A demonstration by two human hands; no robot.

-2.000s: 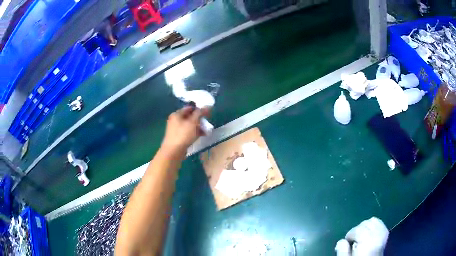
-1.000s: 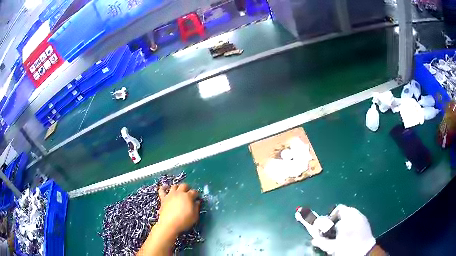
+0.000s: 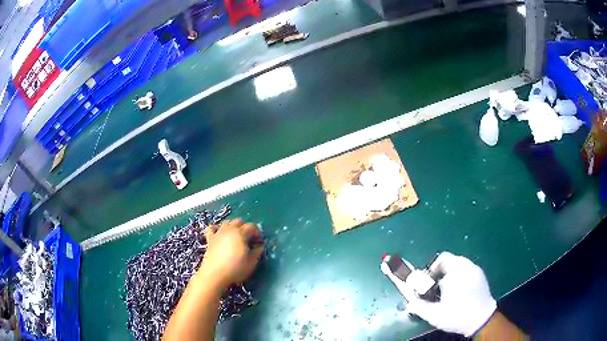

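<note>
My left hand (image 3: 234, 251), bare, is at the right edge of the large loose pile of small metal pins (image 3: 166, 276), fingers curled down; whether it grips a pin is hidden. My right hand (image 3: 459, 293), in a white knit glove, is at the lower right above the bench. It holds a white unit (image 3: 407, 276) with a red tip and a dark inset, tip pointing up and left. A cardboard square (image 3: 335, 212) with thick white grease (image 3: 374, 183) lies between and beyond the hands.
A white unit (image 3: 174, 164) lies on the conveyor belt (image 3: 333, 100) beyond the metal rail (image 3: 293, 162). Blue crates of parts stand at left (image 3: 71, 293) and right (image 3: 566, 80). Crumpled white items (image 3: 544, 121) and a dark phone (image 3: 547, 174) lie at right.
My left hand has gone from above the conveyor to the pin pile. My gloved right hand has come further into view with the white unit. The view has shifted.
</note>
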